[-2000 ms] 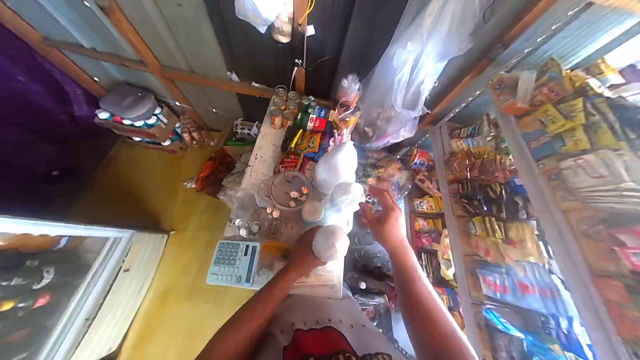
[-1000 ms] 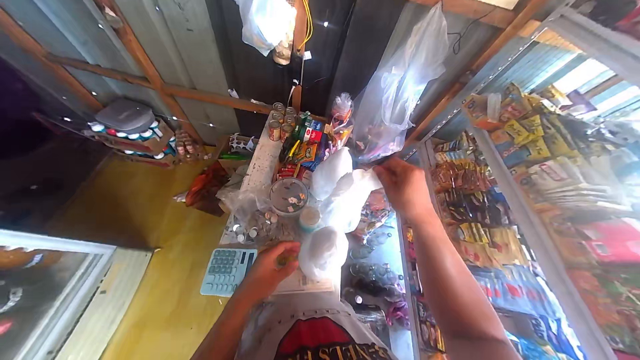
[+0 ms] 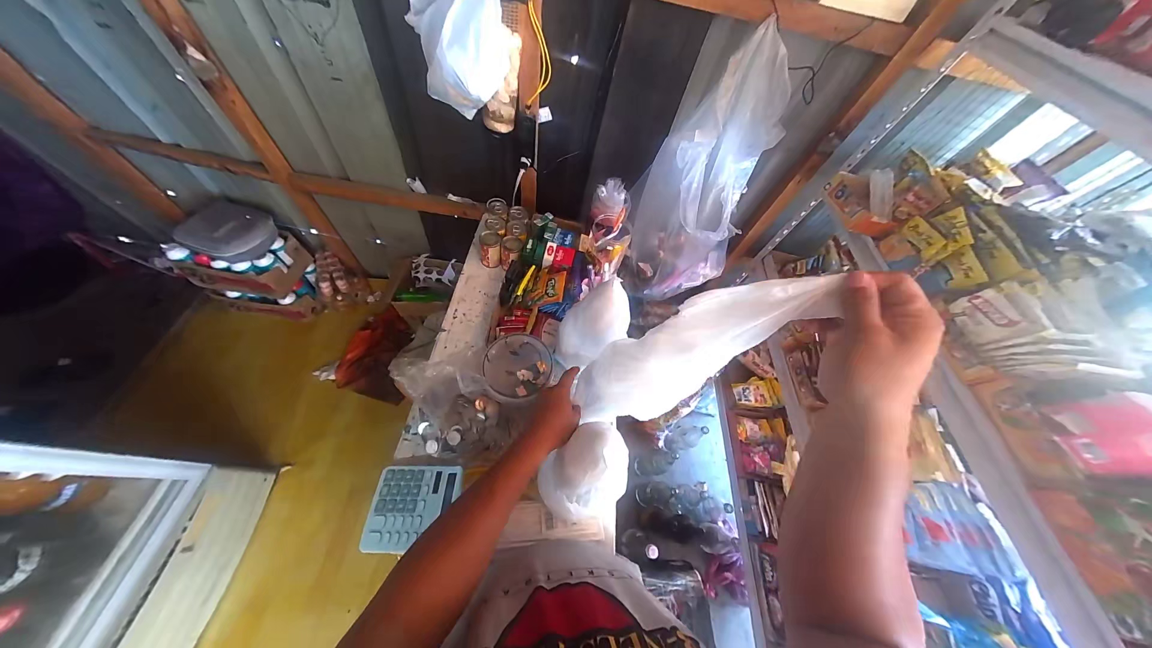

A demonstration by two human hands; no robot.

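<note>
A white plastic bag (image 3: 666,360) with a rounded, filled lower part is stretched toward the upper right. Its narrow end is pinched in my right hand (image 3: 886,324), at the right of the view. My left hand (image 3: 553,409) is at the bag's lower left side, its fingers against the bag; its grip is partly hidden. Two more filled white bags stand close by: one beyond my left hand (image 3: 594,319) and one nearer my body (image 3: 585,472). A round clear container (image 3: 517,366) with small pieces inside is just left of the bags.
A light blue calculator (image 3: 409,507) lies left of my left forearm. Tin cans (image 3: 490,247) and small colourful packets (image 3: 549,288) stand farther back. Glass bottles (image 3: 679,499) and shelves of hanging sachets (image 3: 954,234) are on the right. A clear plastic bag (image 3: 711,180) hangs at the back.
My right hand has moved right, drawing out the end of the white bag. My left hand, beside the calculator a second ago, has moved up to the bags.
</note>
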